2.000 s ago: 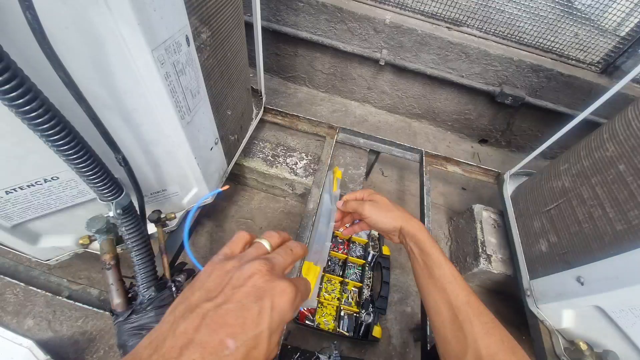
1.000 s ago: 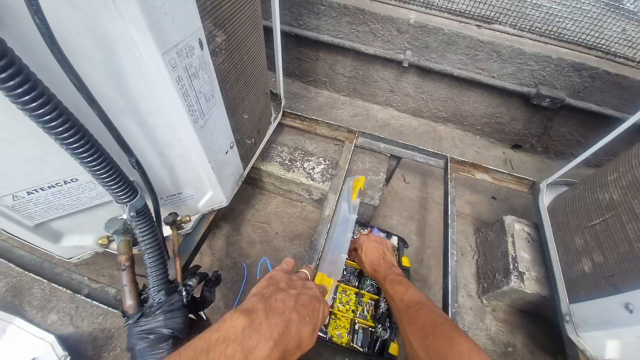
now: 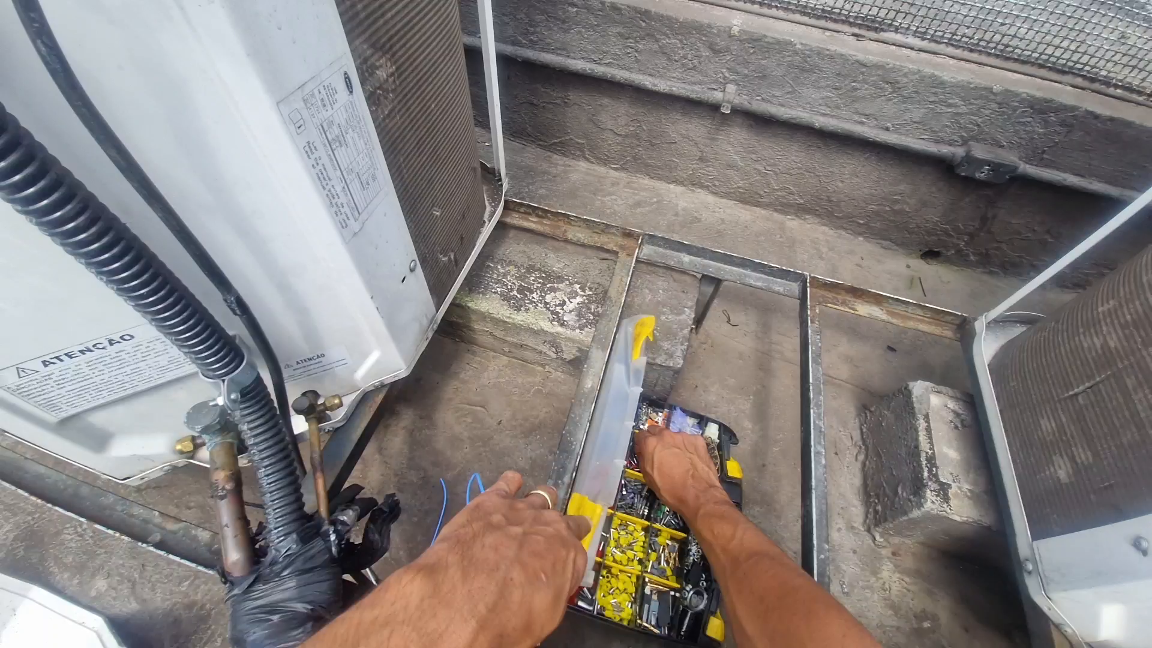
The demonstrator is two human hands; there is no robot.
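Observation:
A black organizer case [image 3: 733,486] with yellow dividers and latches lies on the floor within the metal frame. Yellow terminals [image 3: 621,558] and other small hardware fill its compartments. Its clear lid [image 3: 614,414] stands raised along the left side. My right hand [image 3: 677,463] reaches into the upper compartments, fingertips hidden among the parts; whether it grips one does not show. My left hand [image 3: 517,558], with a ring, is beside the lid's lower yellow latch, its fingertips partly hidden. A thin blue wire [image 3: 441,508] shows just above the left hand.
A white air-conditioner outdoor unit [image 3: 207,180] with copper pipes [image 3: 231,504] and a black corrugated conduit [image 3: 135,261] stands at left. A second unit [image 3: 1080,405] is at right. Steel frame bars [image 3: 813,432] border the case, near a concrete block [image 3: 931,459]. A conduit [image 3: 810,121] runs along the wall.
Two seconds ago my right hand was by the raised lid; now it is down in the upper part of the case. The left hand stays by the lid. The view has shifted somewhat.

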